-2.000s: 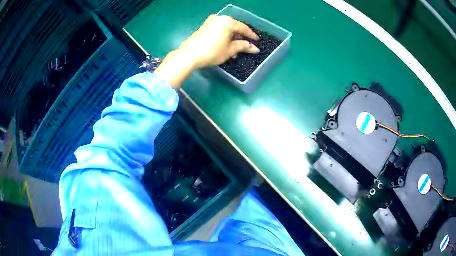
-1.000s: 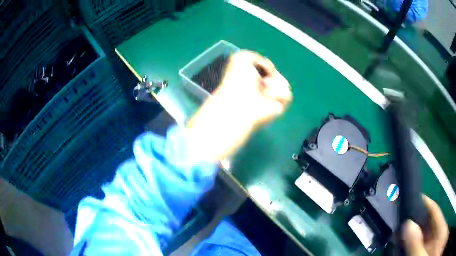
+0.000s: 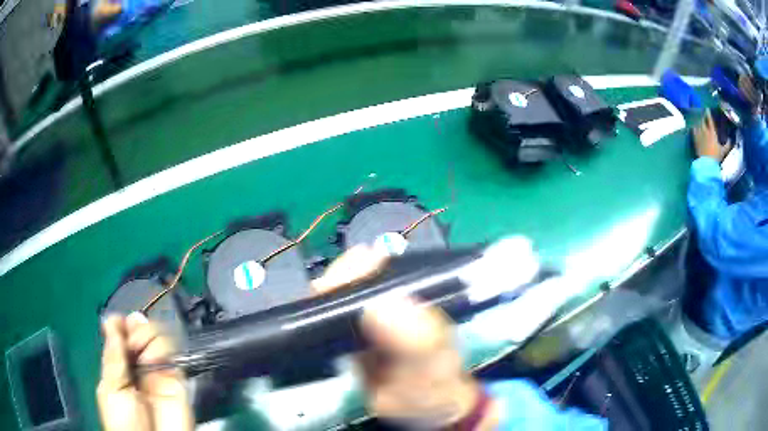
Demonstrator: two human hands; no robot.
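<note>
A black electric screwdriver (image 3: 286, 332) lies across the front of the view, its thin bit end to the left and pale rear end to the right. My right hand (image 3: 408, 353) is shut around its body, blurred. My left hand (image 3: 139, 362) is at the bit end, fingertips drawn together; whether they pinch a screw is too small to tell. Three blower fan units stand in a row behind the tool: left (image 3: 139, 295), middle (image 3: 282, 252), right (image 3: 362, 220). Each has lead wires; the tool and my hands hide their lower parts.
The screw bin (image 3: 13, 362) is at the bench's lower left. More black fan units (image 3: 514, 122) stand at the far right by the white rail (image 3: 337, 122). A person in a blue smock (image 3: 728, 219) works at the right edge. A dark crate (image 3: 648, 387) is below the bench edge.
The view has swung right along the bench. My left hand has left the screw bin and is now at the bit end. The screwdriver, upright at the right before, now lies across the view.
</note>
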